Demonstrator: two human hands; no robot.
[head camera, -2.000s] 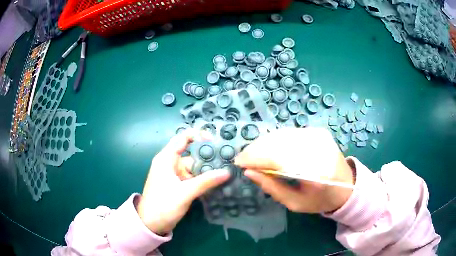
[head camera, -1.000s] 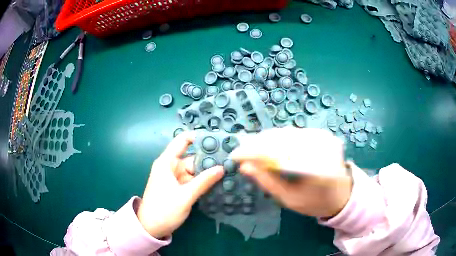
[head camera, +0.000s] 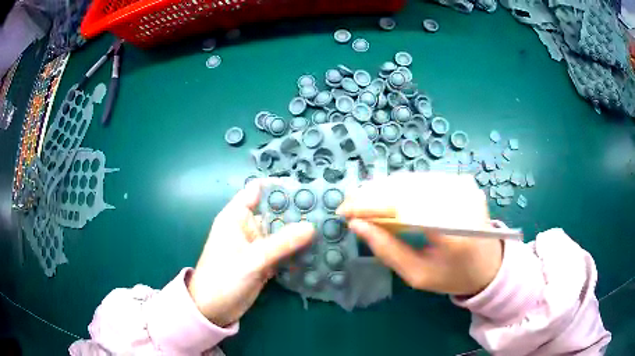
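Note:
My left hand (head camera: 240, 254) grips a moulded grey rubber sheet (head camera: 334, 259) by its left side, thumb on top among the raised domes. The sheet's far part has open holes and lies towards the heap; its near part hangs towards me. My right hand (head camera: 425, 236) holds a pen-like tool (head camera: 480, 231), white at the rear and yellowish in front, pointing left. Its tip is hidden at the fingers, by the sheet's right side. Loose rubber caps (head camera: 390, 130) lie heaped beyond the sheet.
A red plastic basket (head camera: 209, 26) stands at the top. Pliers (head camera: 111, 83) and holed waste webs (head camera: 83, 182) lie at left, beside a patterned strip (head camera: 35, 125). Small square chips (head camera: 500, 177) lie right of the heap. Bumpy sheets (head camera: 595, 62) are piled top right.
The sheet has shifted in my left hand, and a full row of domes now shows just nearer than the holes. My right hand has moved slightly right, its tool now more clearly visible.

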